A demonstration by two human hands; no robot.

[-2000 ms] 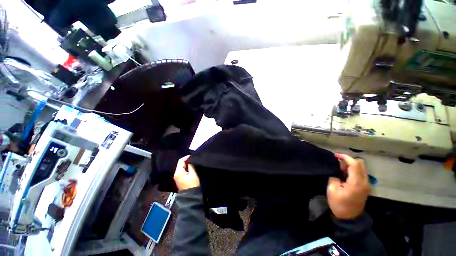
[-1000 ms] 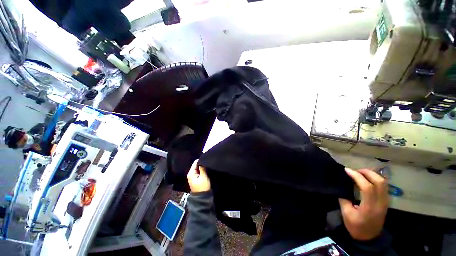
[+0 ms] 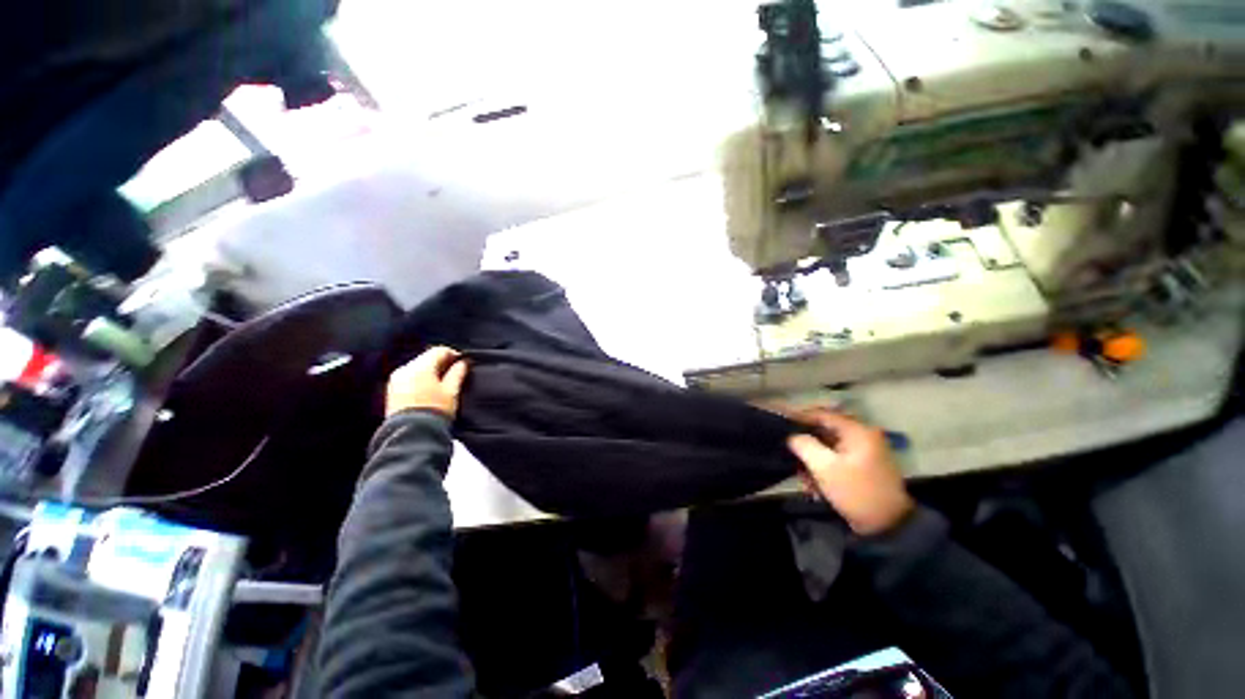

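Observation:
A black garment is stretched between my two hands over the front edge of the white table. My left hand grips its upper left part beside the dark round bin. My right hand pinches its right end just in front of the sewing machine bed. The presser foot and needles are above and left of my right hand, with no cloth under them. The garment's far end lies towards the bin.
The dark round bin stands at the left. An orange item lies right of the bed. A blue-tipped tool lies just beyond my right hand. Another white machine is at the lower left. A dark-clothed person is at the upper left.
My view has turned right. My left hand has moved up the garment, beside the bin. The cloth is bunched more narrowly between my hands and lies more over the table.

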